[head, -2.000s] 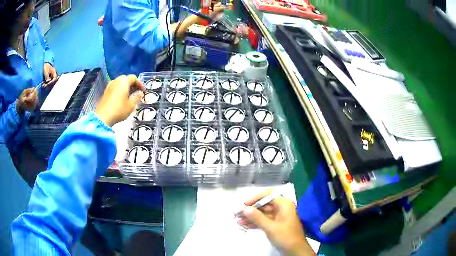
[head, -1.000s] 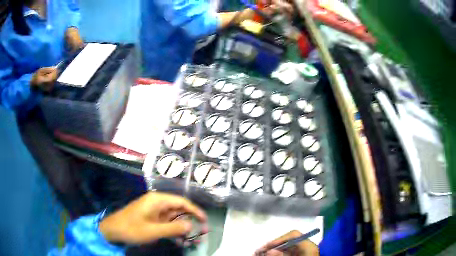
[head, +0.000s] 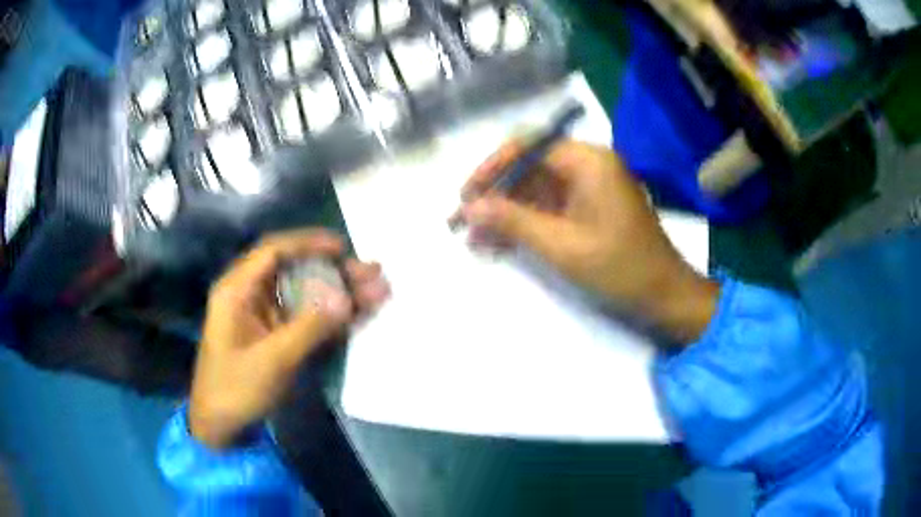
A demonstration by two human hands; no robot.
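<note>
My left hand [head: 273, 328] holds a small round pale disc [head: 311, 283] between thumb and fingers, beside the left edge of the white paper. The disc is blurred and partly hidden by the fingers. My right hand [head: 576, 227] holds slim dark tweezers [head: 535, 151] like a pen, over the white paper [head: 485, 343]. The tweezer tips are blurred; I cannot tell whether they hold anything.
The clear blister tray stack [head: 379, 116] with round pale discs lies beyond the paper. A dark tray stack [head: 76, 177] stands at the far left. A blue bundle [head: 656, 121] and the board's corner [head: 788, 126] are at the upper right.
The view has swung down to the paper. My left hand left the tray and now holds a disc beside the paper. My right hand still holds the tweezers.
</note>
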